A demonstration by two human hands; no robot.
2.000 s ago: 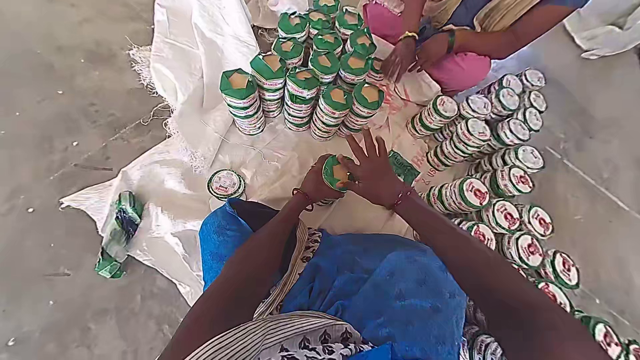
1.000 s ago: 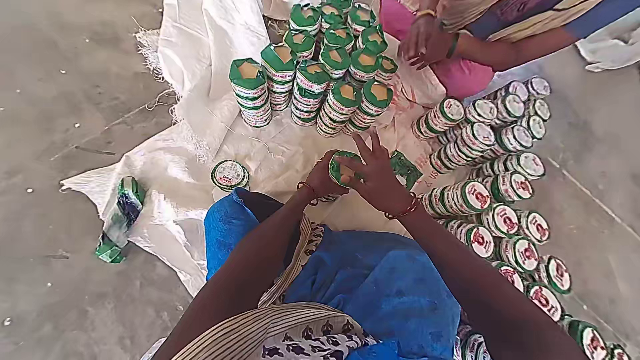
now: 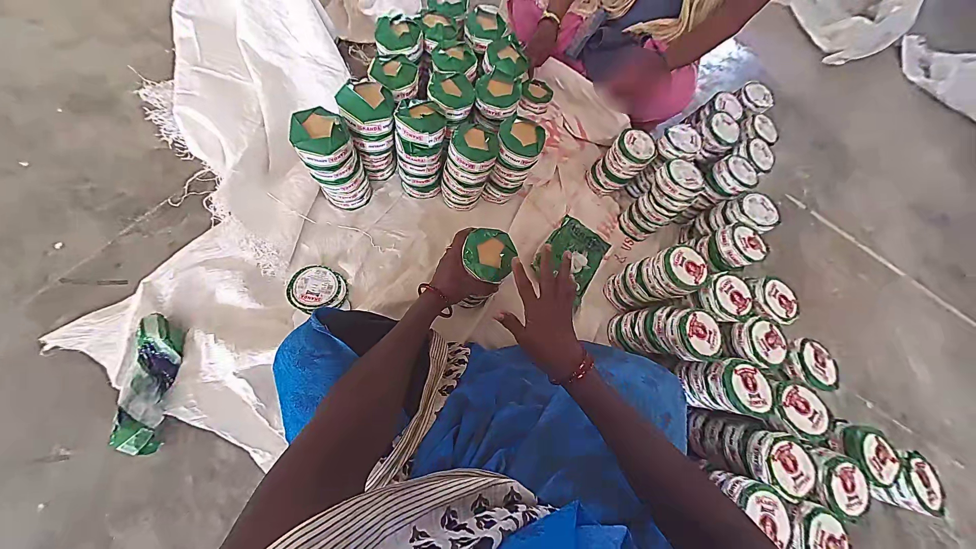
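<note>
My left hand (image 3: 460, 268) is closed around an upright stack of round containers (image 3: 489, 255), whose top is covered by folded green wrapper with a tan patch in the middle. My right hand (image 3: 545, 309) has its fingers spread, just right of that stack. Its fingertips are over the lower left of a green wrapper sheet (image 3: 581, 242) with a whitish smear, lying on the sack cloth; whether they touch it I cannot tell. To the left, near my knee, lies a round container with a printed lid (image 3: 316, 288).
Several green-topped stacks (image 3: 421, 122) stand ahead on white sack cloth (image 3: 252, 175). Rows of stacks with printed ends (image 3: 690, 267) lean along the right. Green plastic packaging (image 3: 149, 381) lies at the left. Another person's hand (image 3: 543, 42) is by the far stacks.
My right hand has come off the top of the held stack and moved right, toward the green sheet. The other person's hands, together a second ago, are now apart.
</note>
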